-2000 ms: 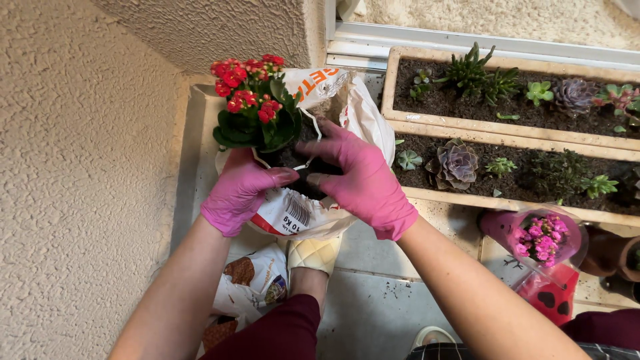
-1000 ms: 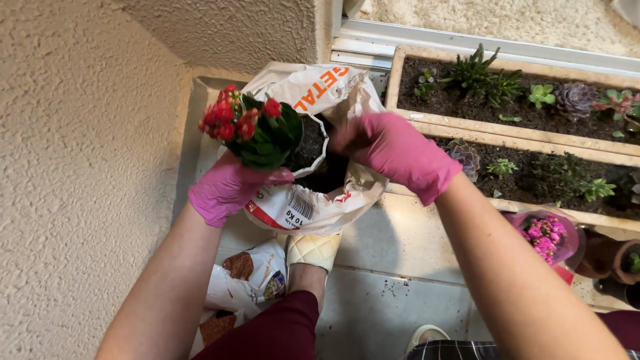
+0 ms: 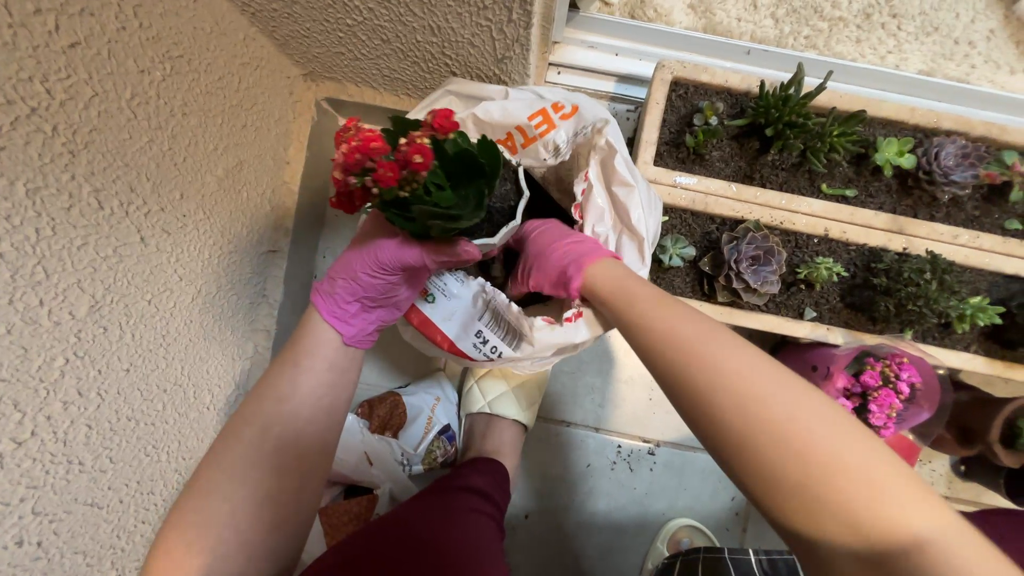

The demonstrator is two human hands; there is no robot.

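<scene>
My left hand (image 3: 384, 276), in a pink glove, holds a scallop-rimmed white pot (image 3: 520, 210) tilted over an open plastic soil bag (image 3: 620, 192). From the pot grow dark green leaves and clusters of red kalanchoe flowers (image 3: 372, 164), leaning to the left. Dark soil shows inside the rim. My right hand (image 3: 552, 256), gloved in pink too, reaches into the bag's mouth close to the pot; its fingers are hidden, and whether they hold soil cannot be told.
Two long planters (image 3: 808, 316) with succulents stand at the right, with a wrapped pink-flowered plant (image 3: 880, 392) and brown pots (image 3: 972, 420) below. A textured wall (image 3: 152, 240) rises at the left. Another plastic bag (image 3: 428, 412) lies by my foot. Soil crumbs dot the tiled floor (image 3: 632, 488).
My right hand was at the pot, then lifted at the bag's right edge; now it is down inside the bag. My left hand still holds the potted plant.
</scene>
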